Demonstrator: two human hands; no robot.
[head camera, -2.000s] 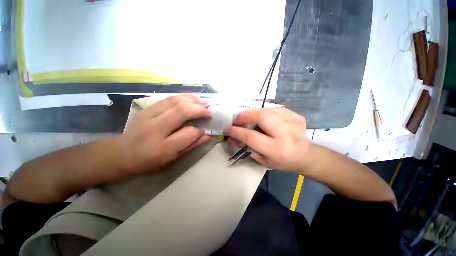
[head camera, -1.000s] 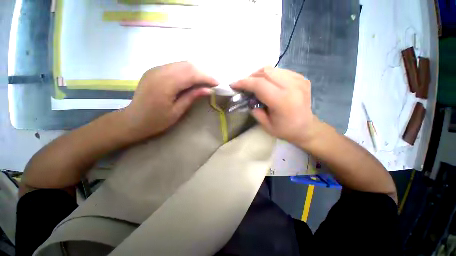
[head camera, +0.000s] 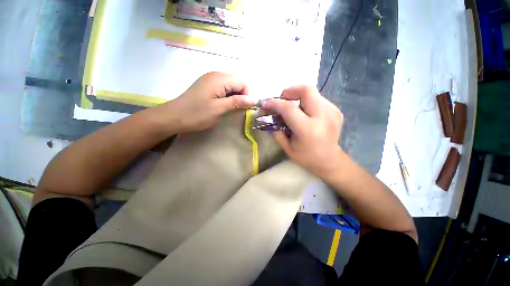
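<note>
The large beige piece (head camera: 184, 190) hangs folded from my fingers over the table edge and my lap. A bright yellow edge strip (head camera: 255, 151) runs down it from between my hands. My left hand (head camera: 209, 103) pinches the top edge of the beige piece with thumb and fingers. My right hand (head camera: 310, 125) pinches the same edge close beside it and also holds small dark thread snips (head camera: 269, 127) in the palm, points toward the left. The fingertips nearly meet and hide the spot they pinch.
A white sheet (head camera: 128, 70) bordered by yellow tape lies on the grey plate (head camera: 358, 95). A machine part shows at the top. A black cord (head camera: 339, 50) crosses the plate. A thin pointed tool (head camera: 402, 167) and three brown pieces (head camera: 448, 168) lie right. A blue crate (head camera: 338, 223) is below the table.
The view has shifted, showing more of the table's far side. My hands have raised the beige edge off the plate and turned it, so the yellow strip now shows. The snips stay in my right hand.
</note>
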